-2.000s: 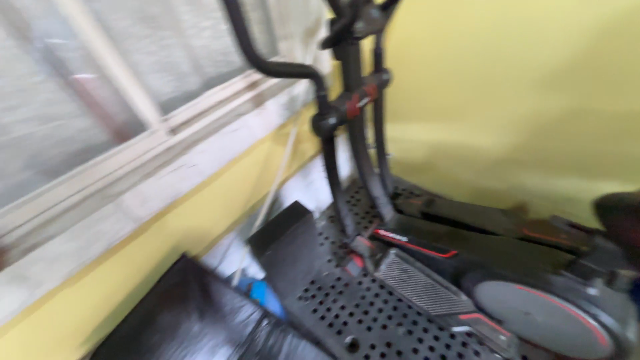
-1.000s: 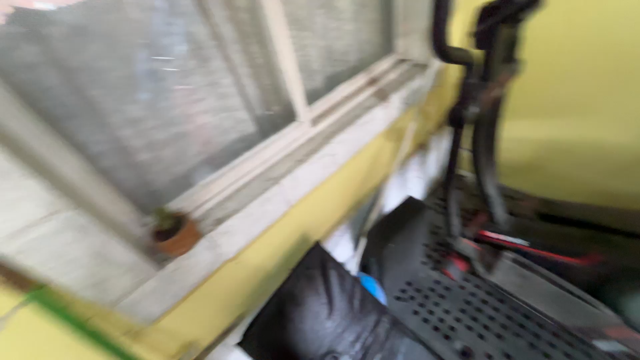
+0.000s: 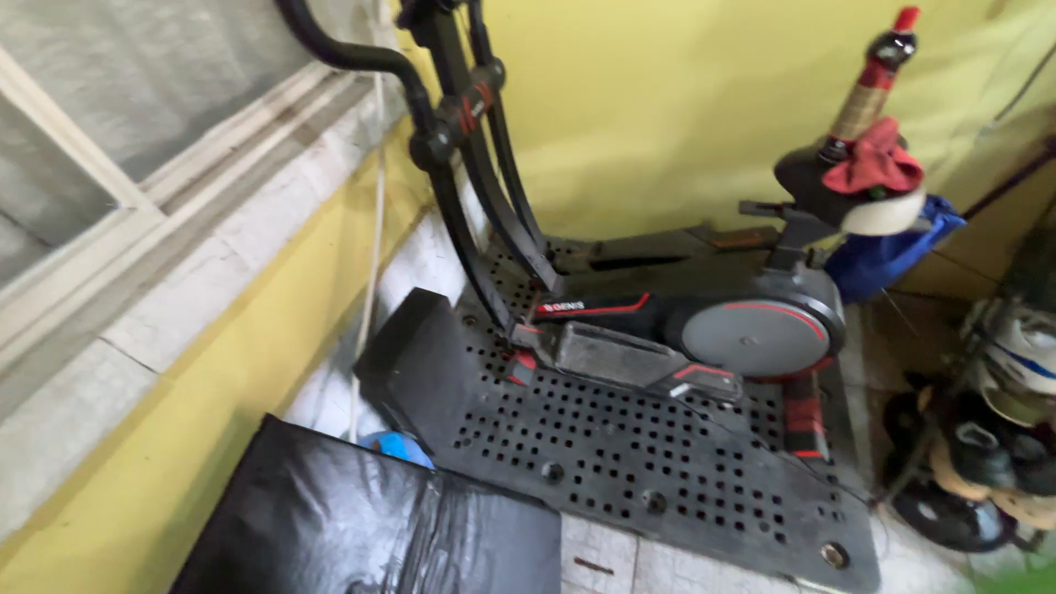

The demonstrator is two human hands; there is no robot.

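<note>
Neither my left hand nor my right hand shows in the head view. An elliptical trainer [image 3: 610, 355] stands on a black perforated plastic platform [image 3: 610, 445] in the corner. On its seat [image 3: 796, 177] at the upper right are a dark bottle [image 3: 866, 91] with a red cap, a red cloth [image 3: 879, 165] and a whitish rounded item [image 3: 883, 214]. A blue bag [image 3: 891, 256] hangs or lies behind the seat. In the foreground is a shiny black padded surface [image 3: 363, 511], with a blue round thing [image 3: 394, 446] partly hidden behind it.
A window with a pale sill [image 3: 206, 247] runs along the left wall. Below it, a thin white pole [image 3: 371, 272] leans near the corner. Shoes [image 3: 978, 450] are stacked at the right. A small rusty-brown strip [image 3: 593, 566] lies on the tiles. A blurred green patch is at the bottom right.
The view has swung right from the window; the potted plant on the sill, seen one second ago, is out of view. The bottle, cloth and shoes now show.
</note>
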